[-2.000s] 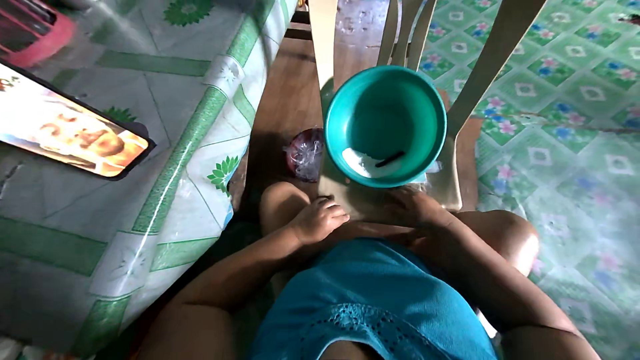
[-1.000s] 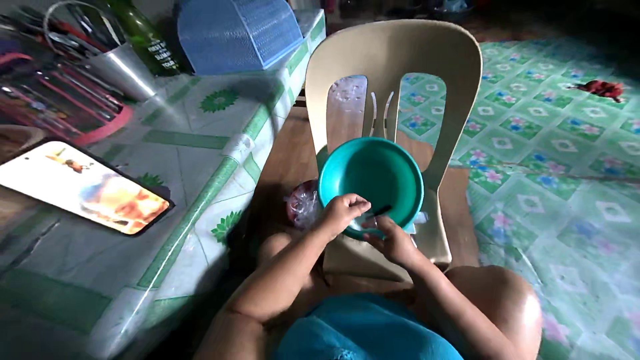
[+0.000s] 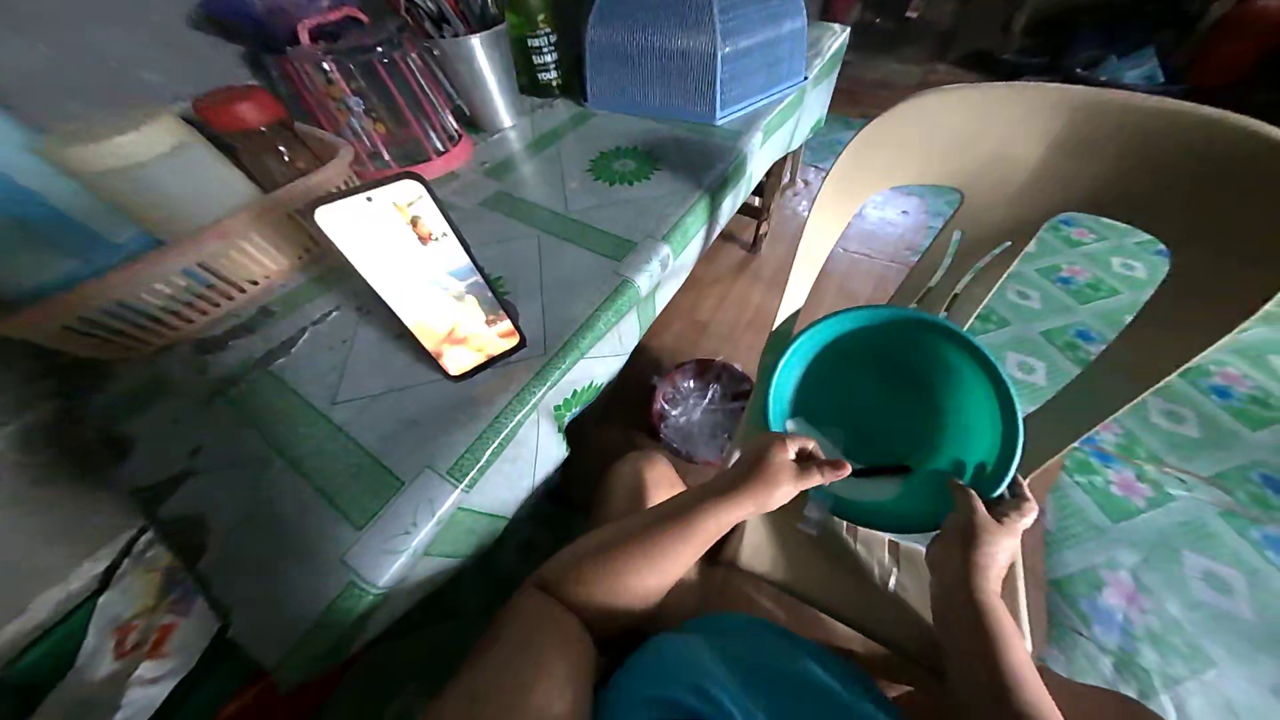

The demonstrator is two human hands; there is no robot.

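A round green plastic basin (image 3: 900, 390) rests on the seat of a beige plastic chair (image 3: 1030, 120). My left hand (image 3: 775, 475) is at its near left rim, thumb and forefinger pinched together. A piece of clear plastic (image 3: 818, 442) shows beside those fingers and seems held by them. Just beyond the fingertips a slim dark object (image 3: 882, 470) lies inside the basin; whether they touch it is unclear. My right hand (image 3: 980, 535) grips the near right rim, thumb toward the inside and fingers outside.
On the cloth-covered table (image 3: 400, 450) at left lie a lit phone (image 3: 420, 275), a plastic basket (image 3: 200, 285), a metal cup of utensils (image 3: 480, 80), a green bottle (image 3: 535, 50) and a blue ridged container (image 3: 690, 60). A dark red bowl with clear plastic (image 3: 703, 410) stands on the floor.
My hands were on my lap, then came together over the basin's near side. Now they are apart, the right one at the rim. The view has swung toward the table.
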